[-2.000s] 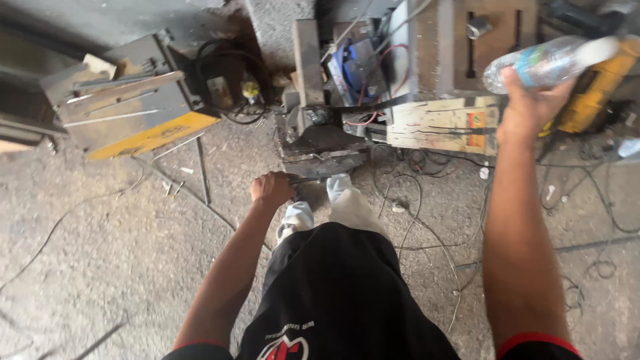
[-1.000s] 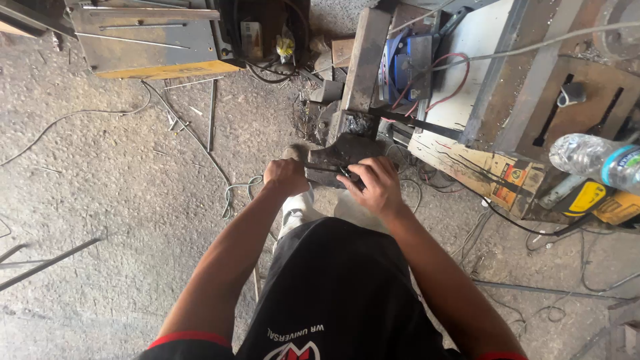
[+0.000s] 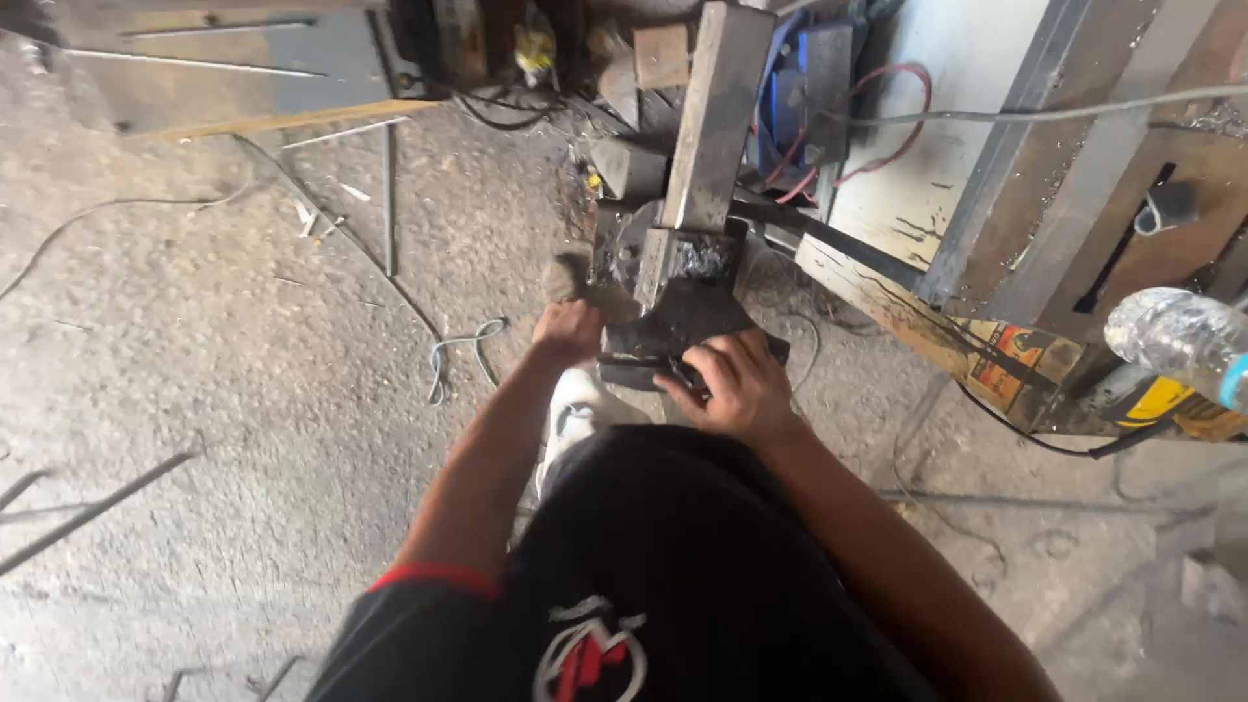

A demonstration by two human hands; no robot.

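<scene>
A dark metal bench vise stands in front of my body, with a square steel tube extending away behind it. My right hand rests at the near jaw of the vise, thumb and fingers bent around its edge; whether something small is between them cannot be told. My left hand is closed at the left side of the vise, and what lies inside it is hidden. A clear plastic bottle lies at the right edge, on the workbench.
A steel workbench with a short pipe piece is at the right. A blue machine with red wires stands behind the vise. Upper left is a metal cabinet bearing thin rods. Cables and steel rods lie on the floor.
Two seconds ago my right hand held the bottle over the bench; it has let go and moved to the vise. My left hand remains by the vise's left side.
</scene>
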